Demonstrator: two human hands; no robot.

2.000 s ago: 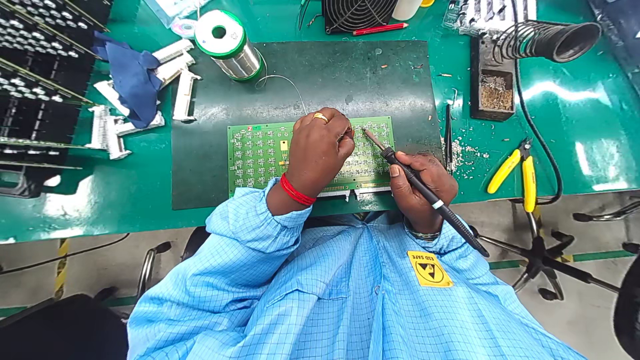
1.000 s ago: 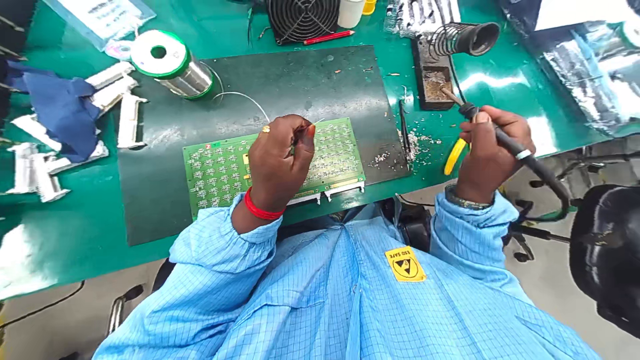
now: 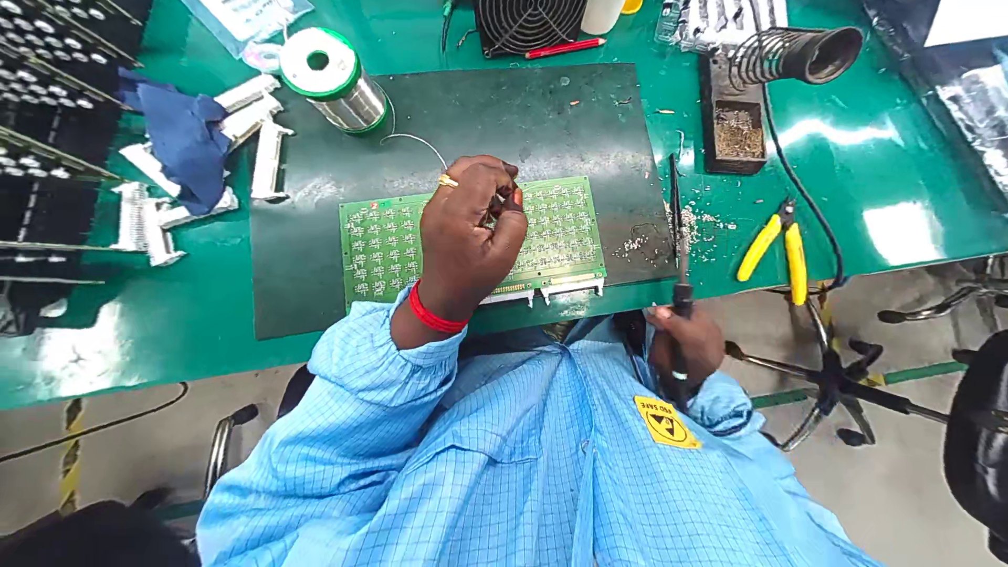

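My left hand (image 3: pixel 472 228), wearing a ring and a red wrist cord, is above the green circuit board (image 3: pixel 383 250) with solder wire (image 3: pixel 421 140) pinched in its fingers. That wire runs back to a solder spool (image 3: pixel 346 98) with a green rim. The board lies on a dark mat (image 3: pixel 299 260), white connectors (image 3: pixel 573 288) along its near edge. At the table's front edge, my right hand (image 3: pixel 691 346) grips a soldering iron (image 3: pixel 682 303), slightly blurred, its tip pointing away from me. Tweezers (image 3: pixel 674 201) lie beside the mat's right edge, partly in line with the iron.
A soldering iron stand with a coil holder (image 3: pixel 713 102) is at the back right, near yellow-handled cutters (image 3: pixel 772 250). Metal clippings (image 3: pixel 701 228) are scattered beside the mat. White connectors (image 3: pixel 269 161) and a blue cloth (image 3: pixel 185 142) lie left. A red pencil (image 3: pixel 565 48) is by a fan (image 3: pixel 528 24).
My right hand has moved the soldering iron from the stand's tray, where it was a second ago, down to the table's front edge. My left hand has stayed over the board.
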